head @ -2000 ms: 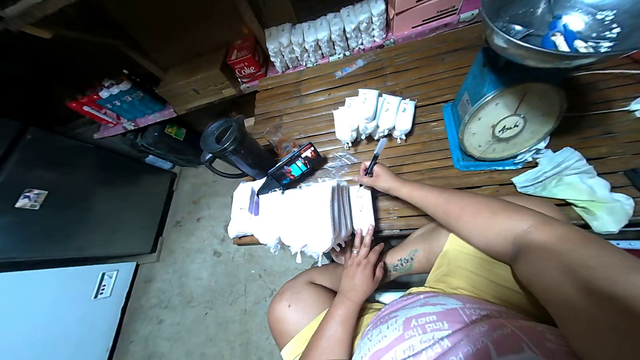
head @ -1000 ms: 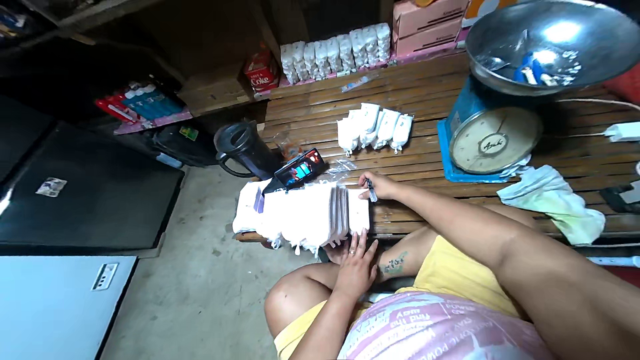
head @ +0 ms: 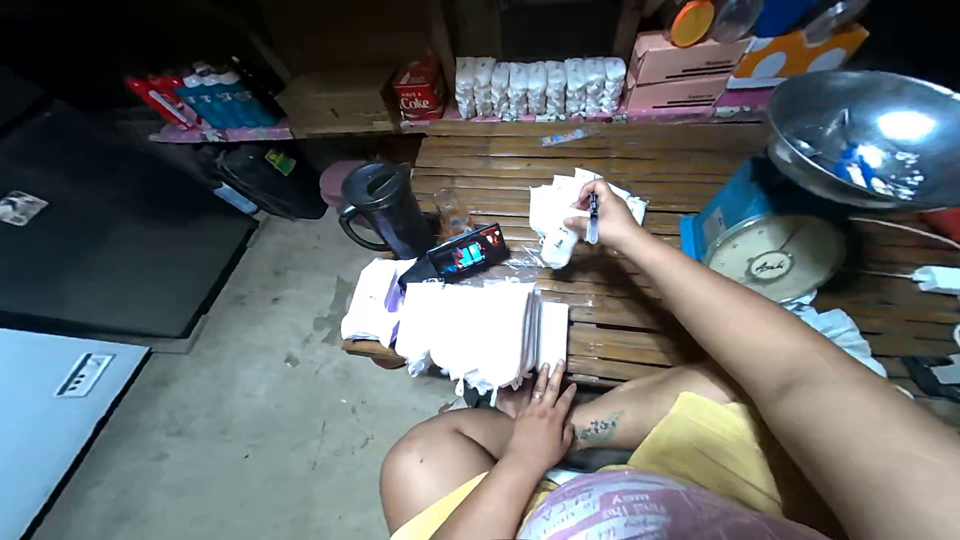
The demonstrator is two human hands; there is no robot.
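Observation:
My right hand (head: 607,214) has a black marker pen (head: 593,217) between its fingers and pinches a small white packet (head: 559,244) at the near side of a group of white packets (head: 551,199). My left hand (head: 541,420) lies with fingers spread, its fingertips on the lower end of a white strip (head: 553,330) beside a thick stack of white plastic bags (head: 469,330). Behind the stack leans a phone (head: 469,253) with its screen lit. More folded white bags (head: 369,300) lie to the left of the stack.
A black pitcher (head: 386,210) and a clear glass (head: 452,214) stand behind the phone. At the right is a blue dial scale (head: 772,251) with a metal pan (head: 870,142). Filled white packs (head: 540,88) line the back shelf. A cloth (head: 840,330) lies near the scale.
My right hand, with the pen, has moved from the white strip beside the stack to the group of packets farther back and grasped one. My left hand remains by the strip.

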